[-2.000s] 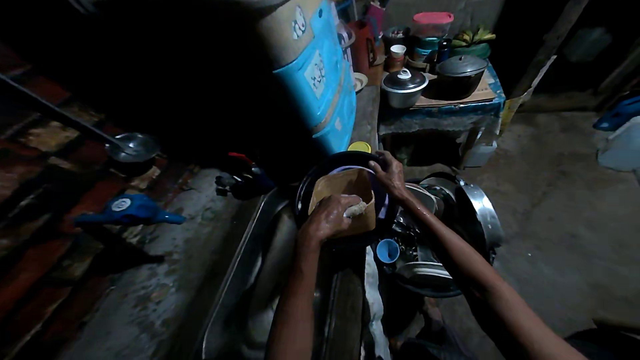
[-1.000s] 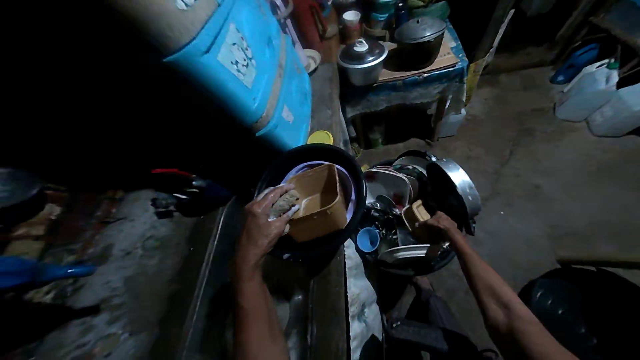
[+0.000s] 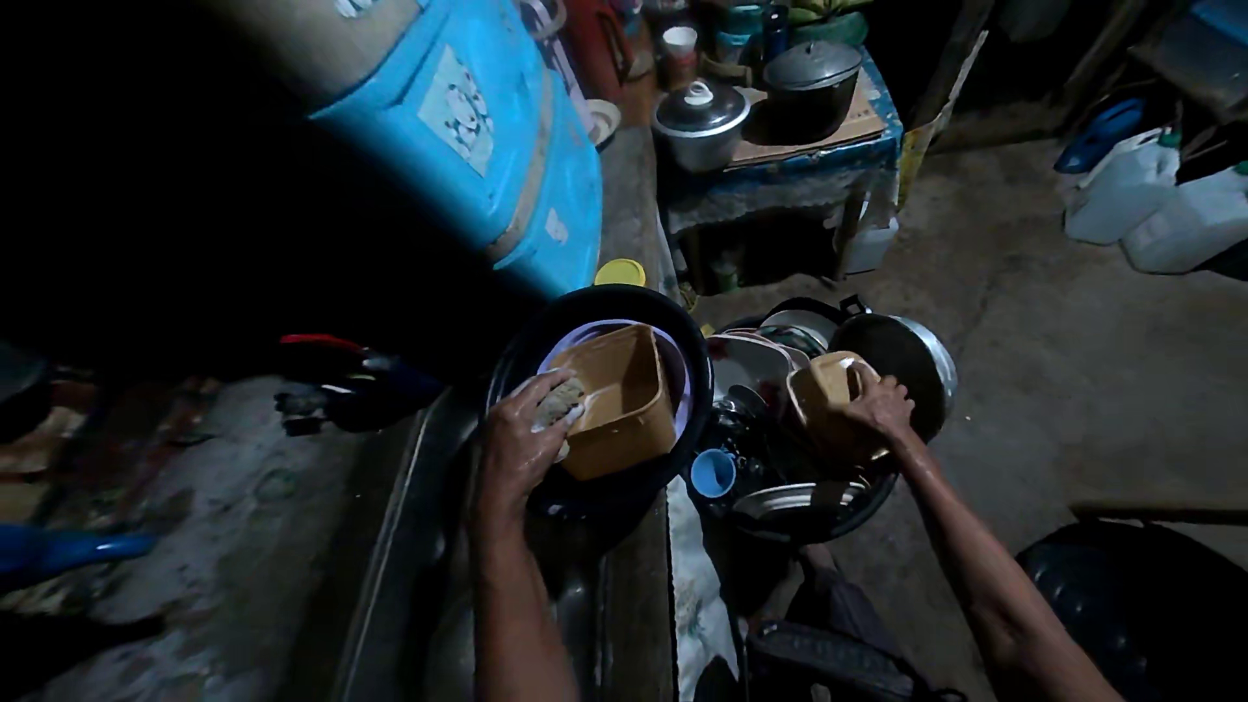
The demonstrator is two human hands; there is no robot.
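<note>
My left hand (image 3: 522, 444) is closed on a pale, sudsy sponge or cloth (image 3: 559, 405), at the left side of a square tan plastic container (image 3: 624, 439). That container sits tilted in a round black basin (image 3: 507, 351), over a lilac bowl (image 3: 682, 366). To the right, my right hand (image 3: 882, 409) grips the edge of a smaller tan container with a handle (image 3: 824, 390). It is held over a dark tub of dishes (image 3: 848, 522), beside a large metal pot (image 3: 931, 361). A blue cup (image 3: 713, 473) and plates (image 3: 795, 499) lie in the tub.
A yellow lid (image 3: 620, 272) lies behind the basin, near blue plastic drawers (image 3: 478, 127). Two lidded pots (image 3: 700, 122) stand on a low table (image 3: 780, 175) at the back. White jugs (image 3: 1126, 185) are on the floor at right, with a large black tub (image 3: 1141, 614) nearer.
My right hand has moved from the basin to the dish tub on the right and holds the smaller tan container there. My left hand has shifted to the left side of the square container. The view has turned.
</note>
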